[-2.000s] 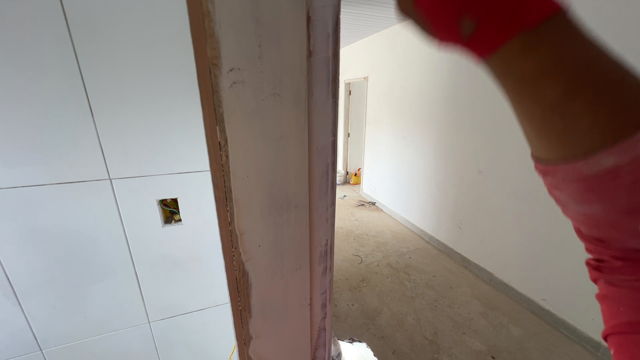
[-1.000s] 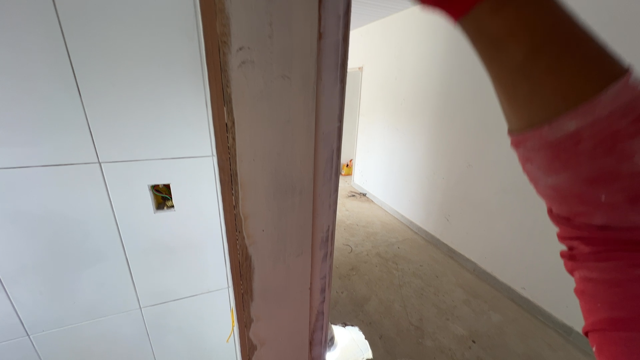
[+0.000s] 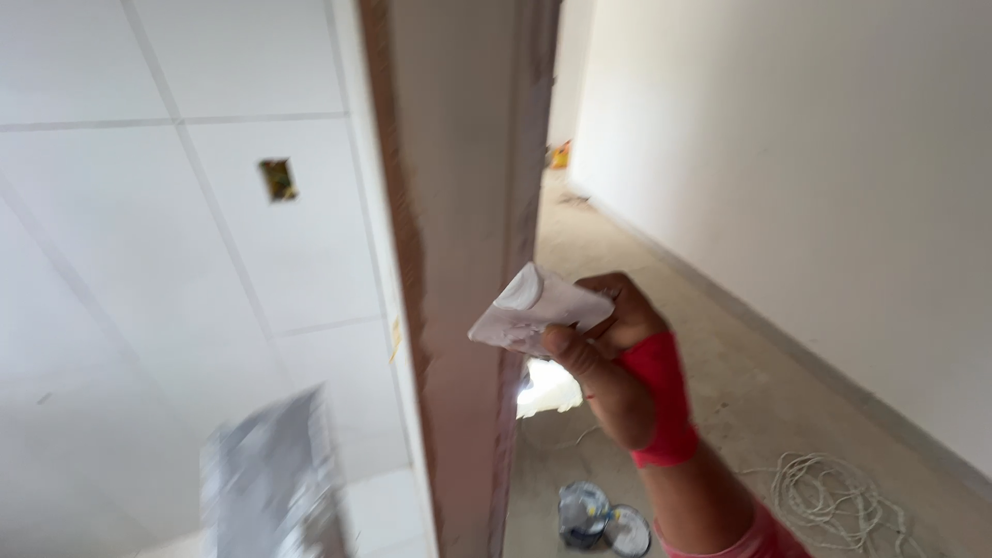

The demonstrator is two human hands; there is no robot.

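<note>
My right hand (image 3: 612, 356), with a red wrap at the wrist, grips a small flat putty spreader (image 3: 542, 310) with white paste on its corner. The spreader is in front of the edge of the painted door frame (image 3: 465, 232). At the lower left is a blurred, paste-smeared metal blade or plate (image 3: 271, 480). My left hand is not visible; what holds the plate is hidden below the frame.
White wall tiles (image 3: 256, 256) with an open electrical box (image 3: 278, 180) lie left of the frame. On the floor to the right are an open can (image 3: 583, 513), its lid (image 3: 628, 532) and a coil of cord (image 3: 829, 500). A white wall (image 3: 775, 178) stands beyond.
My right hand has come down from the top edge to mid-view, and the spreader now shows. The smeared plate has appeared at the lower left. The view has tilted down.
</note>
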